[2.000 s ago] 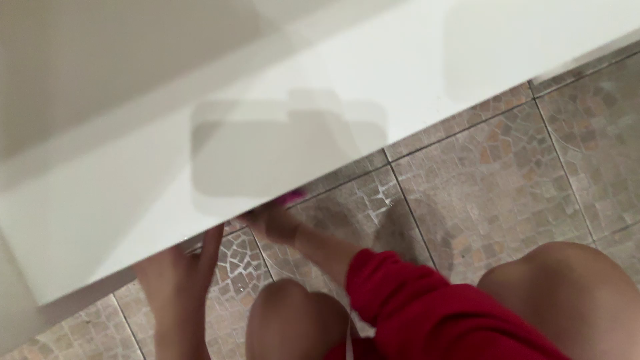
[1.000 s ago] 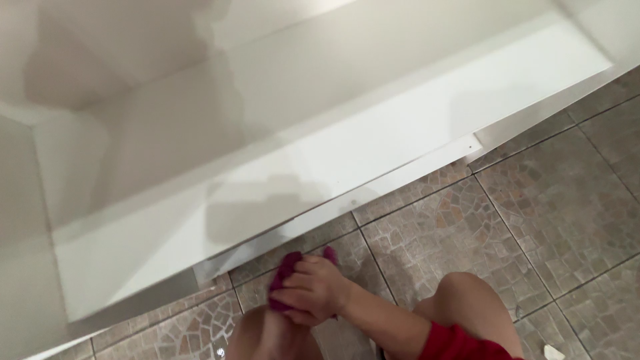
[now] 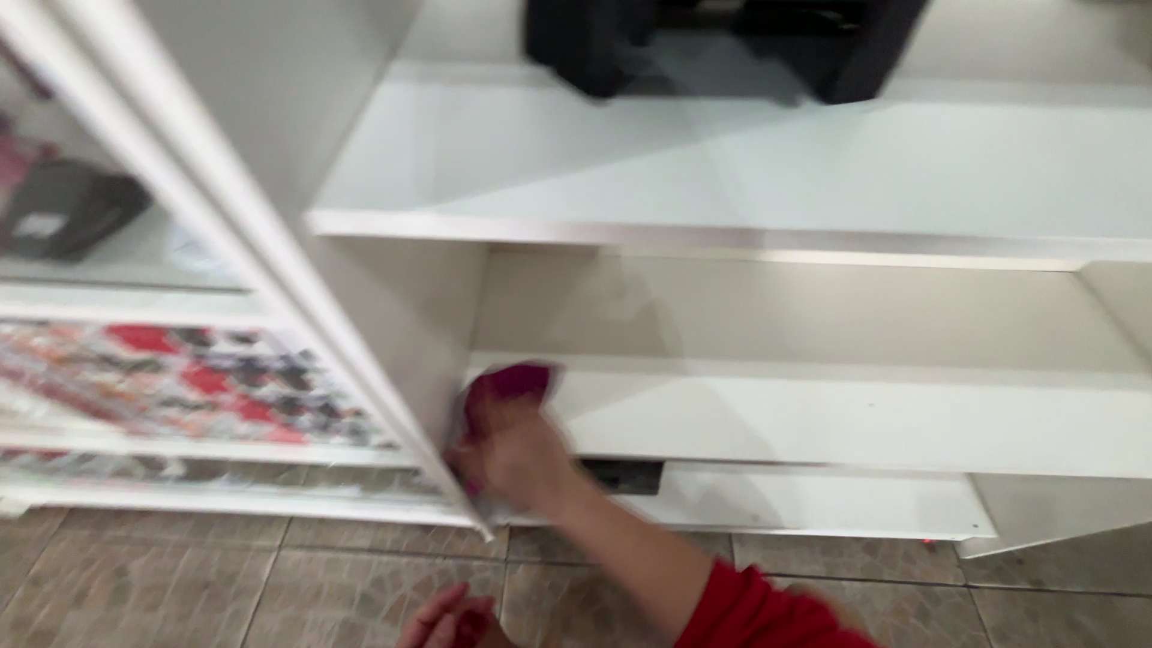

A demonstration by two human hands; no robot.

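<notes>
My right hand (image 3: 522,450), blurred, is closed on a magenta cloth (image 3: 517,382) at the left end of the lower white shelf (image 3: 810,414), close to the cabinet's side panel (image 3: 387,333). A red sleeve covers that arm. My left hand (image 3: 454,621) is low in the view, above the floor and off the cabinet, with its fingers partly curled; what it may hold cannot be made out.
A black object (image 3: 720,54) stands on the upper white shelf (image 3: 720,171). To the left, a neighbouring white unit holds a dark grey item (image 3: 67,207) and a patterned red, black and white surface (image 3: 216,382). Below is a tiled floor (image 3: 360,594).
The view has swung up to show more of the cabinet. One second ago my hands were together around the magenta cloth above the floor; now they are apart, with the cloth at the shelf.
</notes>
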